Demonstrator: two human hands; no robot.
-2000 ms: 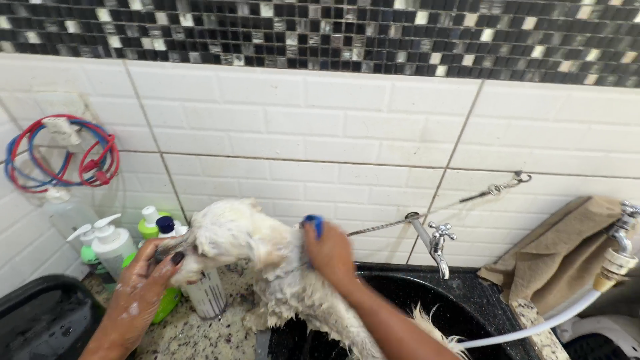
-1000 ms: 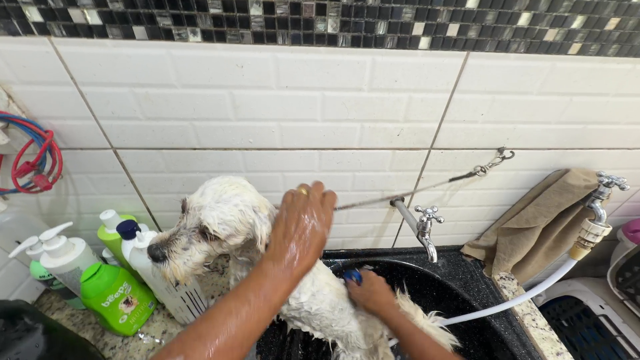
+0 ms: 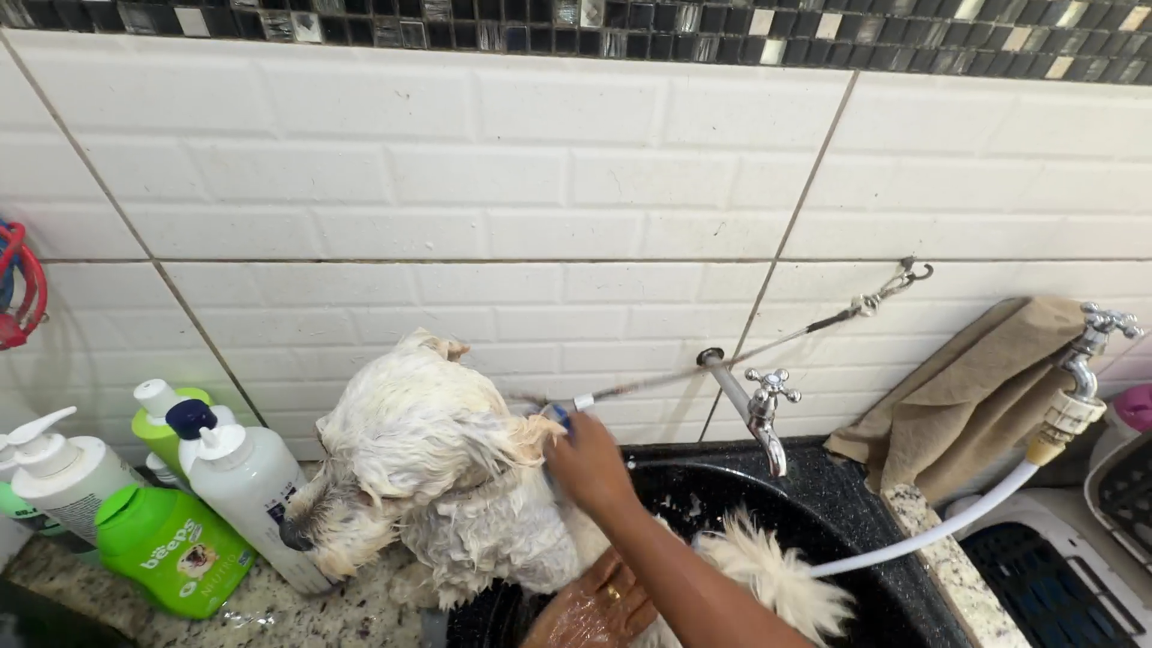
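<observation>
A wet, pale-coated dog (image 3: 432, 432) stands at the sink's left edge, its muzzle pointing down and left over the counter. My right hand (image 3: 585, 459) is at the back of its neck, closed around a small blue object (image 3: 558, 416) that is mostly hidden. Below it, my left hand (image 3: 598, 603), wet and wearing a ring, lies flat against the dog's side, partly behind my right forearm. A thin tether (image 3: 666, 382) runs from the neck area to a wall hook (image 3: 918, 270). The dog's tail (image 3: 778, 576) rests over the black sink basin (image 3: 810, 531).
Pump bottles (image 3: 243, 486) and a green shampoo bottle (image 3: 171, 549) stand on the granite counter (image 3: 360, 621), close to the dog's muzzle. A metal tap (image 3: 765, 414) projects over the basin. At right are a brown cloth (image 3: 981, 387), a tap with a white hose (image 3: 945, 535) and a plastic carrier (image 3: 1044, 576).
My left hand has left the dog's neck and is now lower, on its side. My right hand, with the blue object, has moved from the back to the neck. The dog's head has lowered.
</observation>
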